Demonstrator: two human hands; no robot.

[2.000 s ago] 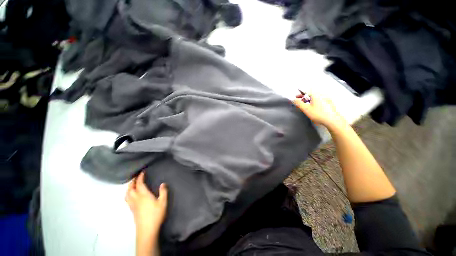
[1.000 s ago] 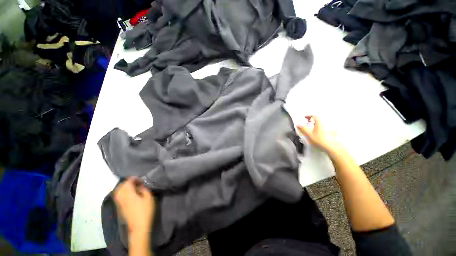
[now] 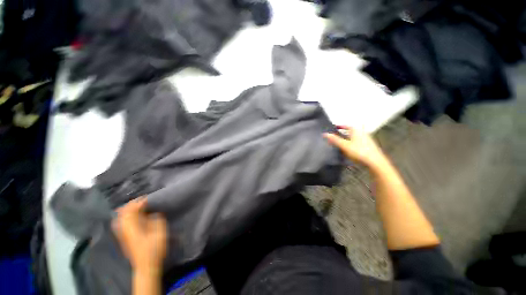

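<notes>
A dark grey knit garment [image 3: 230, 167] lies spread over the white table's near edge and hangs towards my lap. A narrow sleeve-like part of it points away from me at the top. My left hand [image 3: 141, 233], blurred, grips the cloth at the garment's near left part. My right hand [image 3: 353, 145] holds the garment's right edge between thumb and fingers. A small reddish bit shows at my right fingertips; I cannot tell what it is.
A grey garment heap [image 3: 156, 40] lies at the far left, a darker heap [image 3: 438, 52] hangs over the right edge of the white table [image 3: 340, 80]. Dark clothing [image 3: 20, 167] is left of the table. Speckled floor [image 3: 427, 167] shows at right.
My right hand, apart from the garment a second ago, now holds its right edge. The cloth is pulled flatter between my hands. The camera view has shifted.
</notes>
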